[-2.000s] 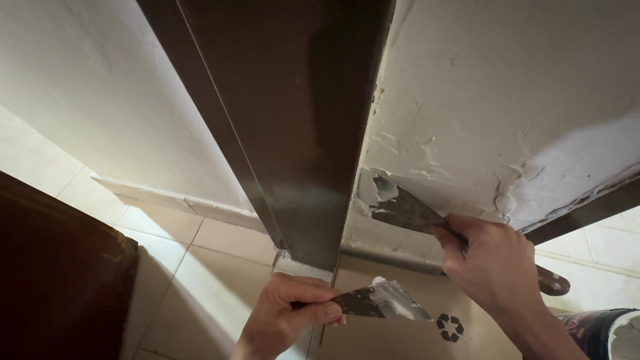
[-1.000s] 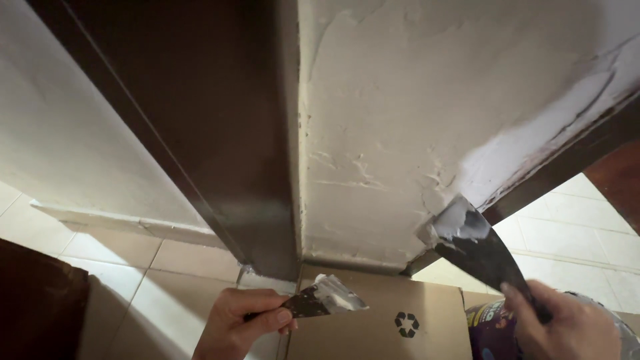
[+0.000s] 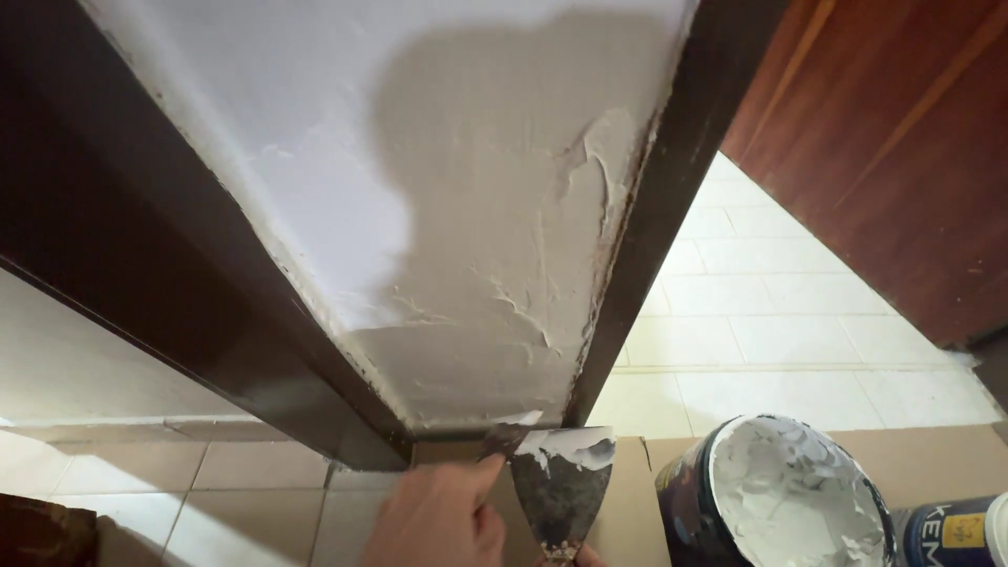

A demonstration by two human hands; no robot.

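Note:
At the bottom centre, my left hand [image 3: 445, 516] holds a small putty knife [image 3: 508, 437] with white filler on its blade. Just right of it is a wider putty knife [image 3: 563, 480], blade up, white filler along its edge. My right hand [image 3: 587, 557] grips its handle, mostly cut off by the lower frame edge. The two blades are close together; whether they touch I cannot tell. Behind them rises a narrow wall section [image 3: 472, 236] with ridges and smears of filler. An open bucket of white filler [image 3: 795, 488] stands to the right.
Dark frames [image 3: 654, 213] border the wall section on both sides. A reddish-brown wooden door [image 3: 890, 142] stands at the right. Cardboard [image 3: 630, 504] covers part of the tiled floor [image 3: 252, 520]. A second container [image 3: 949, 531] is at the lower right corner.
The wide putty knife has left the wall's lower right edge and is now beside the small one, blade up. The view has shifted right, bringing the bucket into fuller sight.

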